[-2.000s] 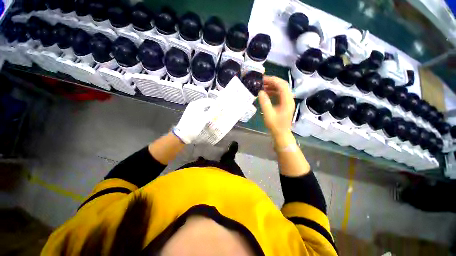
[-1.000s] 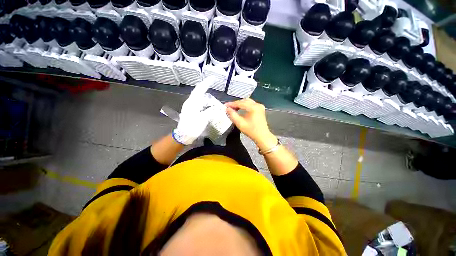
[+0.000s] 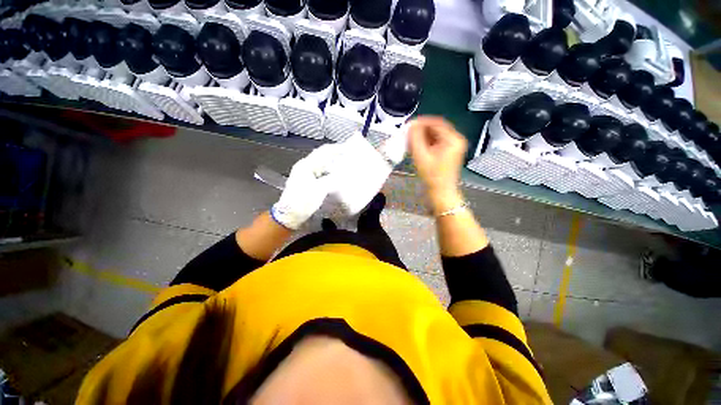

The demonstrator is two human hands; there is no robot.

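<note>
My left hand point(image 3: 308, 190), in a white knit glove with a blue cuff edge, grips a white label sheet point(image 3: 360, 170) in front of the bench edge. My right hand point(image 3: 436, 150) is bare with a bracelet. Its thumb and fingers are drawn together beside the base of the nearest end camera; the fingertips are blurred, and whether they hold a label cannot be told. That security camera point(image 3: 400, 88) has a glossy black ball above a white base, which the sheet and hand partly hide. More cameras point(image 3: 265, 59) stand in rows to its left.
Another group of cameras point(image 3: 528, 115) stands on the dark-green bench point(image 3: 447, 87) to the right, past a gap. Loose white and black parts point(image 3: 652, 51) lie behind them. A red object point(image 3: 130, 128) is below the bench at left. Brown cartons point(image 3: 39, 348) are on the floor at lower left and lower right.
My right hand has moved from the sheet up and right to the end camera's base. My left hand stays on the sheet, which now reaches closer to the bench edge.
</note>
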